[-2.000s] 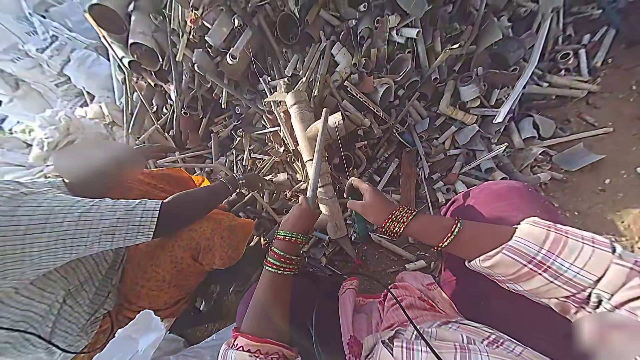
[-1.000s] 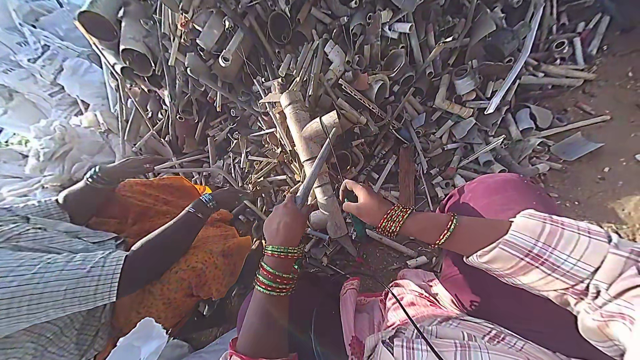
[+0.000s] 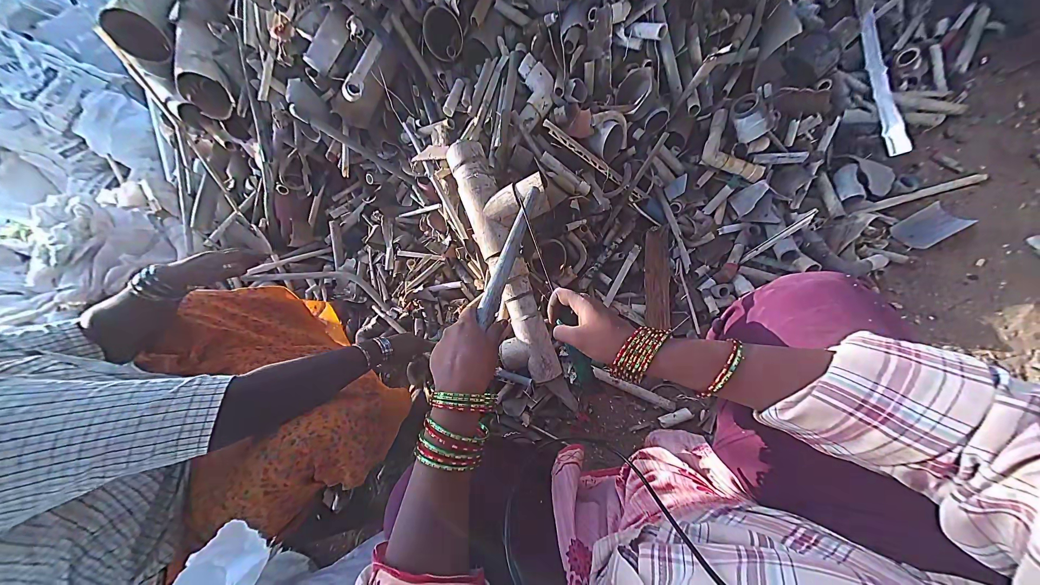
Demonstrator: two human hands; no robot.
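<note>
My left hand (image 3: 465, 353) is closed around the lower end of a long, pale grey pipe piece (image 3: 508, 256), which points up and away. My right hand (image 3: 591, 327) is to the right of it, fingers curled, with something green (image 3: 578, 366) partly hidden below it; a thin dark strand rises near the fingertips. Whether the fingers grip the strand cannot be told. Beneath and between my hands lies a thick, dirty white branched plastic pipe (image 3: 471, 187), its lower end near my left hand.
A heap of cut pipe scraps (image 3: 390, 227) spreads ahead, with wide pipes (image 3: 203, 77) at the upper left. Beside me on the left are a co-worker's hands (image 3: 398, 357) and orange cloth (image 3: 276, 406). White plastic sacks (image 3: 73, 236) lie far left; bare soil (image 3: 959, 268) is at right.
The grey piece in my left hand has tilted to the right from its more upright position. The co-worker's farther arm has come into view, reaching to the heap's edge.
</note>
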